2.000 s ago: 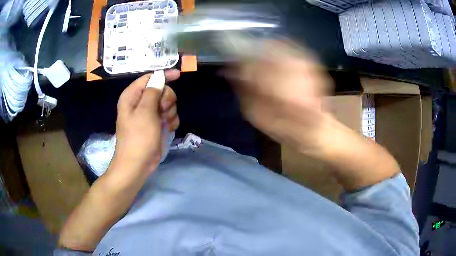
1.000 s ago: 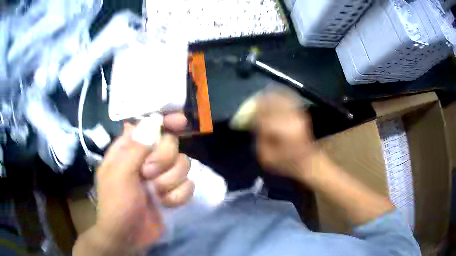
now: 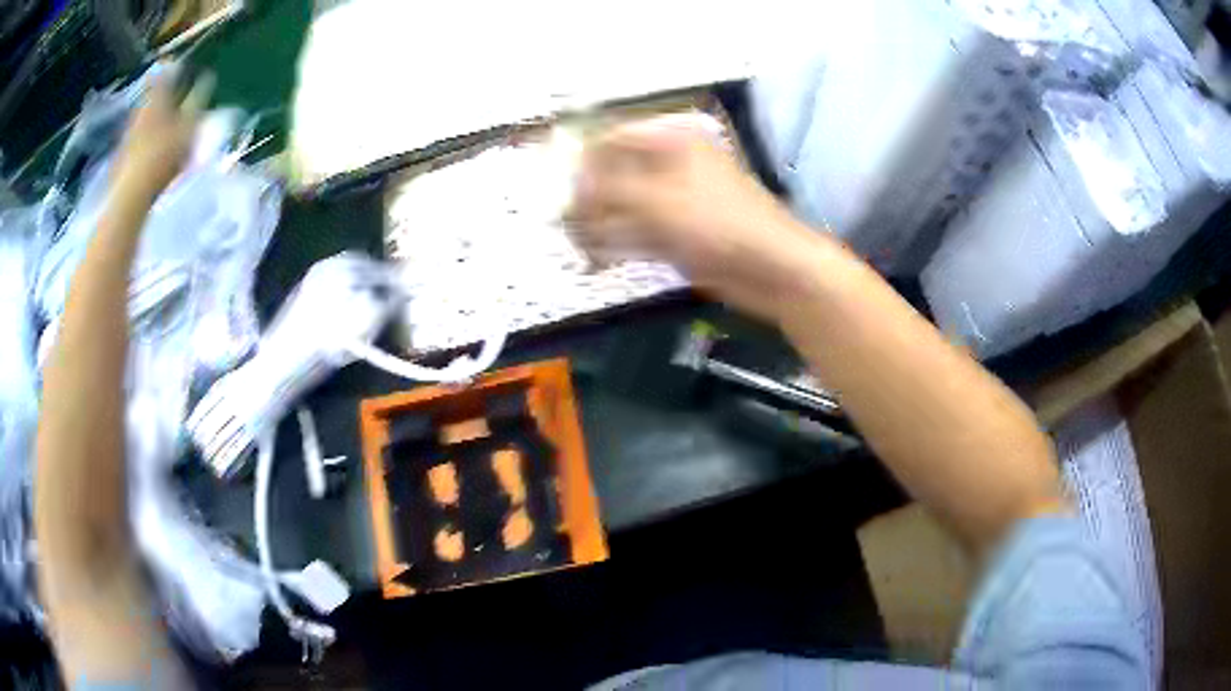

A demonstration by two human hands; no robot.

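The orange square fixture [image 3: 583, 473] with black inner supports lies empty on the dark bench. My right hand [image 3: 641, 182] is blurred over the parts tray [image 3: 466, 263], which is heaped with tiny white pieces; its fingertips are at the heap and I cannot tell what they hold. My left hand [image 3: 162, 128] is blurred at the upper left, beyond the bundled white cords [image 3: 203, 257]; its grip is unclear. A white housing [image 3: 263, 358] with a white cord lies left of the tray.
A small hammer [image 3: 770, 386] lies right of the fixture. Stacked white housings [image 3: 1040, 230] stand at the right. An open cardboard box [image 3: 1174, 405] is below them. A plug head [image 3: 319, 585] lies at the bench's front left. A bright white surface [image 3: 540, 68] is behind the tray.
The housing has left the fixture and my left hand, and one now lies to the left. My left hand has moved to the upper left, my right hand to the tray. The view has shifted.
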